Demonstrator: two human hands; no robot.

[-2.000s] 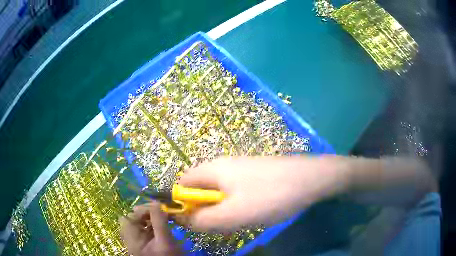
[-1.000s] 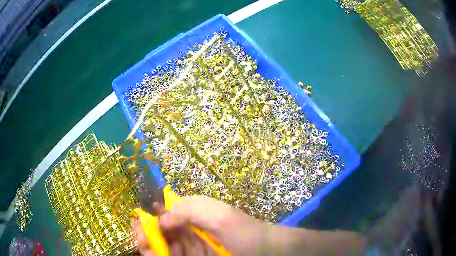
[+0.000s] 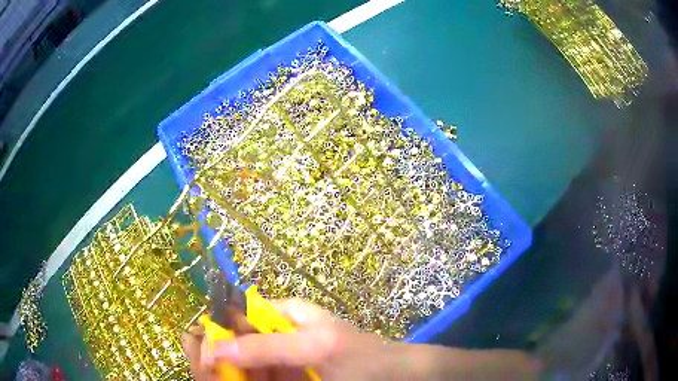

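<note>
My right hand holds the yellow-orange side cutters at the lower middle, their dark jaws pointing up beside the bin's lower left edge. A thin gold sprue frame spans the blue bin, with its left end outside the rim. Small gold and silver parts fill the bin. My left hand shows only as a little skin left of the cutters, at the frame's lower end; the rest is hidden behind the tool and right hand.
A stack of gold frames lies left of the bin on the green table. Another gold frame pile lies at the upper right. A few loose parts lie outside the bin's right edge. More small parts show at the right.
Over the two seconds, my right hand and cutters have moved down and left, uncovering the bin's lower part. Since one second ago, the frame's upper end has dipped slightly. The view has shifted.
</note>
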